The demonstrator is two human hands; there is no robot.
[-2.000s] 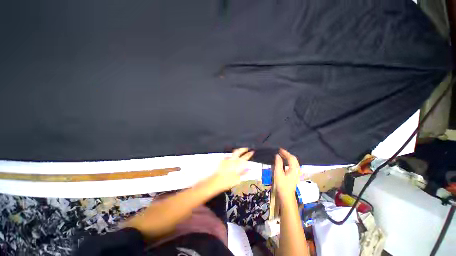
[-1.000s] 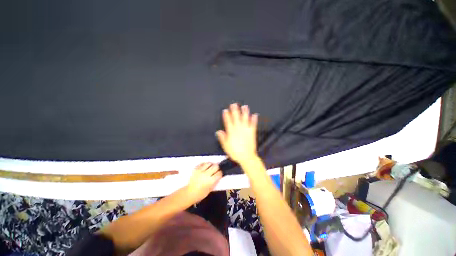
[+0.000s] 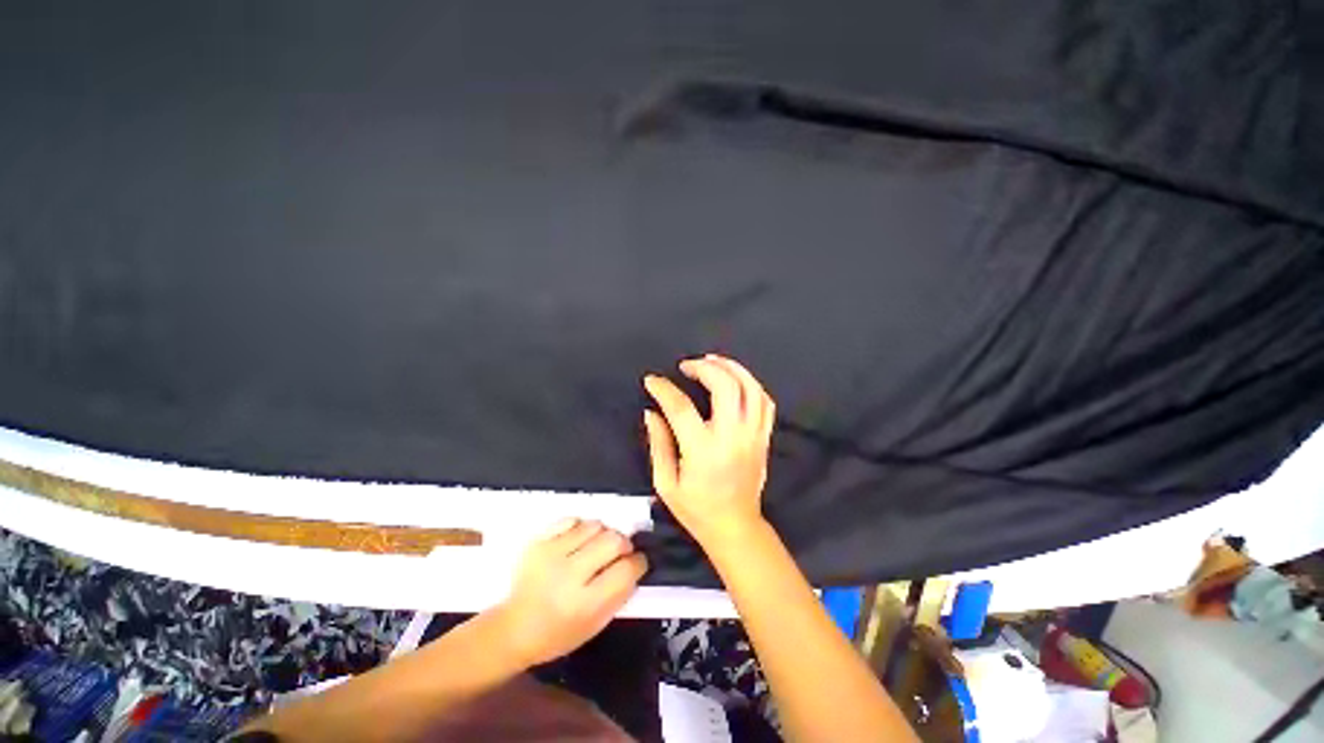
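Note:
Black fabric (image 3: 436, 261) covers most of the table, with a long raised fold at the upper right and creases at the right. My left hand (image 3: 578, 588) is at the fabric's near edge, fingers curled closed on the edge. My right hand (image 3: 714, 443) rests on the fabric just to the right and farther in, fingers bent and apart, holding nothing that I can see. A yellow-brown wooden stick (image 3: 291, 528) lies on the white table paper (image 3: 494, 501) left of my left hand.
Dark fabric scraps (image 3: 218, 602) heap on the floor below the table edge. Blue fittings (image 3: 969, 610) and wooden pieces are at the near edge, right of my right arm. A white roll (image 3: 1002, 694), a red item (image 3: 1082, 665) and a grey-white surface (image 3: 1234, 661) are at the lower right.
My hands were together at the edge, then the right hand moved onto the fabric, flat, and its fingers are now bent. The left hand stays at the edge. The view has shifted.

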